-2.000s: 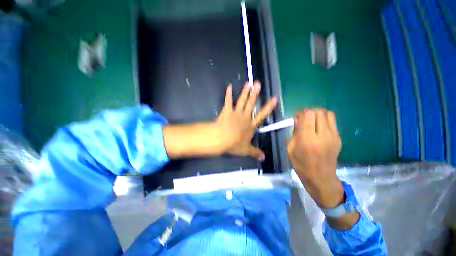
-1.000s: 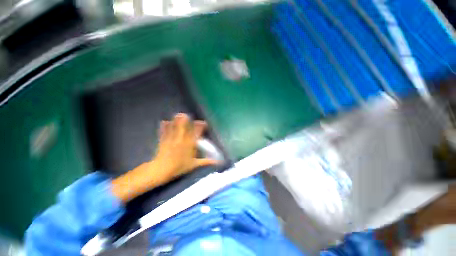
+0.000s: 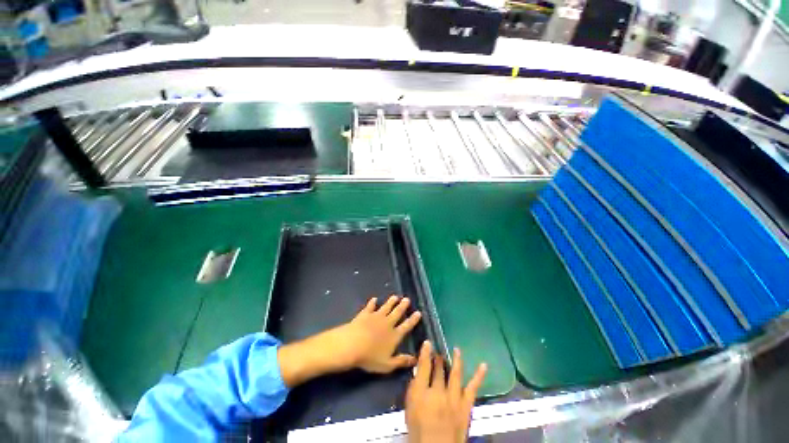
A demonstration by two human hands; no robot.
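The shallow metal chassis tray (image 3: 275, 285) lies on the green bench with its near end towards me. A matte black insulating sheet (image 3: 333, 277) covers its floor and rises along the right side wall (image 3: 411, 268). My left hand (image 3: 381, 336) is flat on the sheet beside that wall, fingers spread. My right hand (image 3: 439, 400) rests on the right side wall near the near end, fingers apart, with no strip visible in it. The two hands are close together. The white front flange (image 3: 346, 431) shows at the bottom, partly behind my right hand.
Small metal brackets stand left (image 3: 218, 265) and right (image 3: 474, 256) of the tray. Stacked blue-faced panels (image 3: 640, 234) are on the right, bubble wrap (image 3: 52, 268) on the left. Behind is a roller conveyor (image 3: 467, 143) with another black chassis part (image 3: 246, 160). Clear plastic film (image 3: 692, 398) hangs at the bench edge.
The white strip that ran along the right wall and into my right hand is no longer visible. My right hand went out to the side and is now on the wall. The view has tilted up.
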